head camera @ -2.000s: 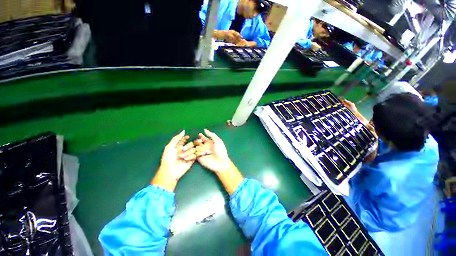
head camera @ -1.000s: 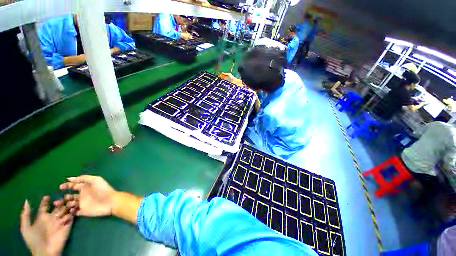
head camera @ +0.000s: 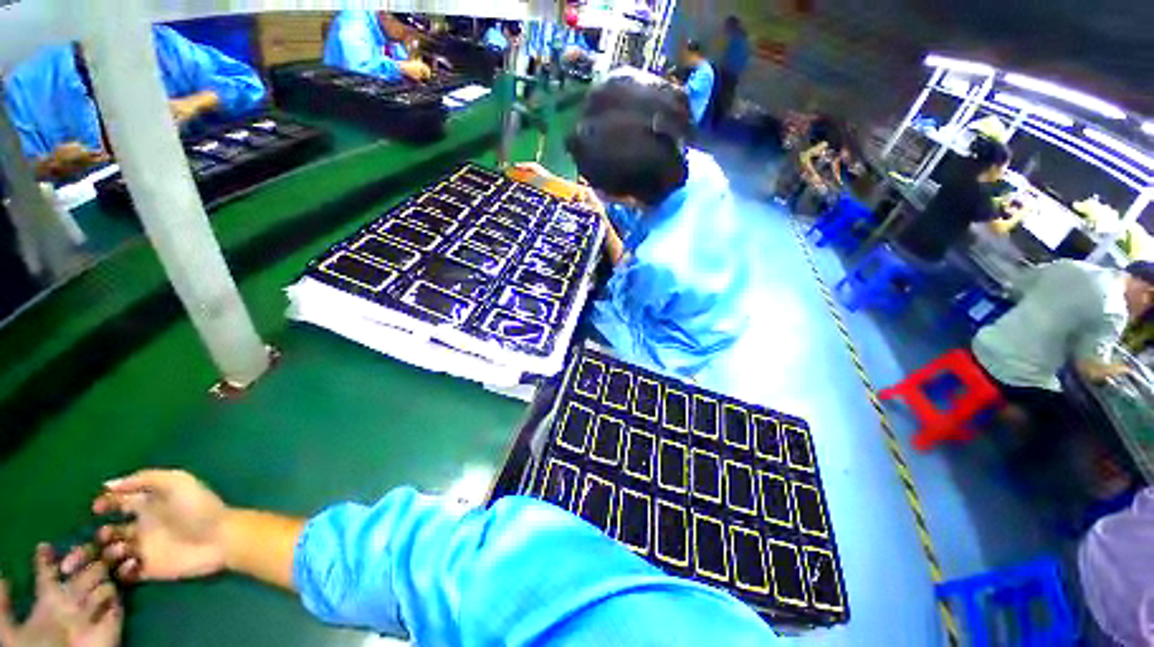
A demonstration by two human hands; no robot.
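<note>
My right hand (head camera: pixel 171 525) is palm up over the green bench (head camera: pixel 329 442) at the lower left, bare, with fingers apart and nothing in it. My left hand (head camera: pixel 66 604) is cut off by the left lower corner; its fingers are spread and I see nothing in it. The fingertips of the two hands are close together; I cannot tell if they touch. A filled black tray (head camera: pixel 683 474) with pale-outlined rectangles lies at the lower centre, partly behind my right sleeve. Another filled tray (head camera: pixel 462 253) lies on white sheets farther along the bench.
A white post (head camera: pixel 171 215) stands on the bench ahead of my hands. A worker in a blue smock (head camera: pixel 683 266) sits beside the farther tray. Workers with black trays (head camera: pixel 222 158) sit opposite. A red stool (head camera: pixel 943 398) and a blue stool (head camera: pixel 1012 607) stand on the floor to the right.
The view has swung right, so the hands now lie at the lower left and more floor and people show. Both hands stay empty and near each other.
</note>
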